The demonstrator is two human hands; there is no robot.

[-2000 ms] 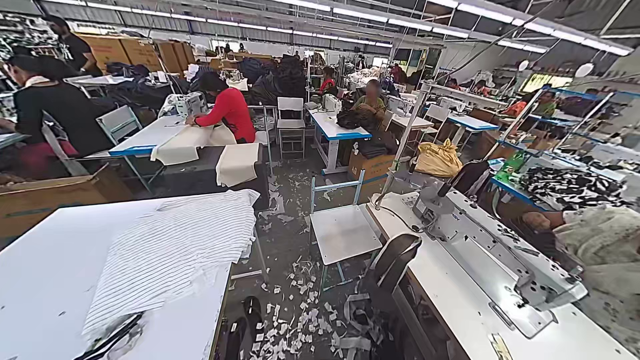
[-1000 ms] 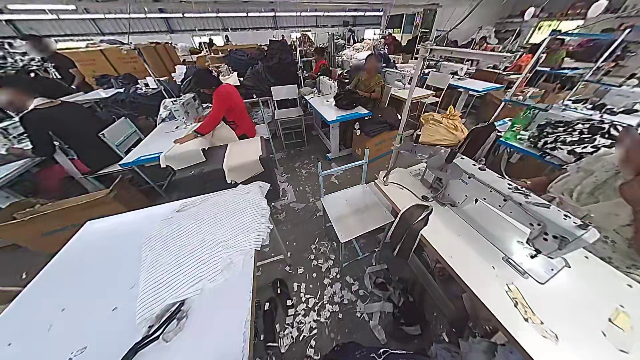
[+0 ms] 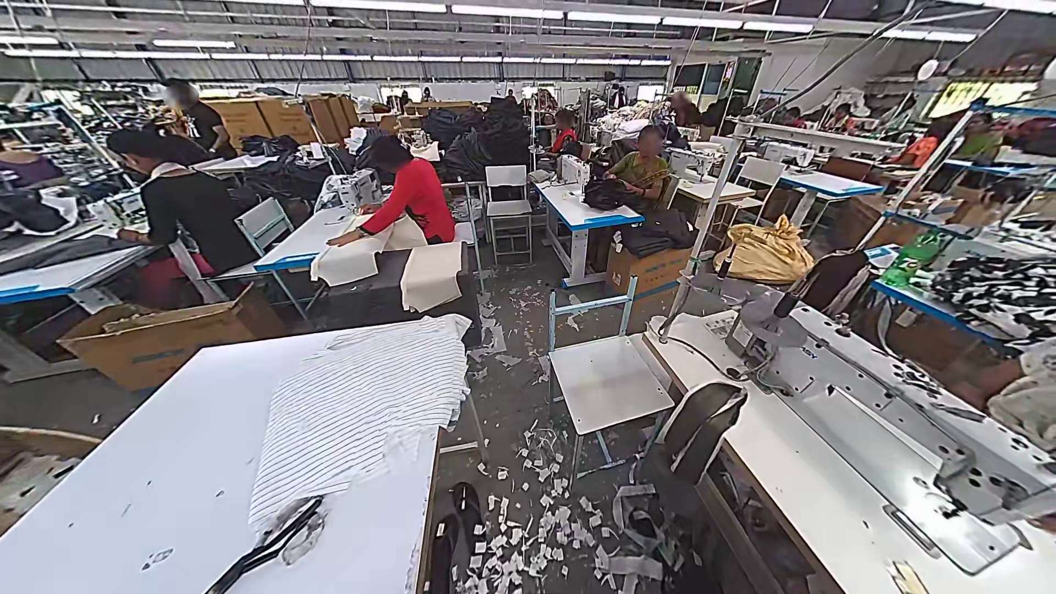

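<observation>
Neither my left hand nor my right hand shows in the head view. A white striped fabric piece (image 3: 363, 404) lies spread over the right part of a white table (image 3: 165, 462). Against the fabric's lower edge rests a dark, narrow object (image 3: 268, 549), which I cannot identify for certain. On the right, an industrial sewing machine (image 3: 874, 396) is set in a white worktable (image 3: 792, 487). Dark cloth (image 3: 701, 429) hangs at that table's near left edge.
A white chair (image 3: 610, 379) stands between the tables. Fabric scraps (image 3: 536, 528) and a pair of dark shoes (image 3: 458, 528) lie on the floor. A person in red (image 3: 412, 202) works at a sewing table; a cardboard box (image 3: 173, 338) stands at left.
The view has turned leftward, so the striped fabric and the chair sit farther right in it. The person in red stays at the sewing table, bent over the pale cloth.
</observation>
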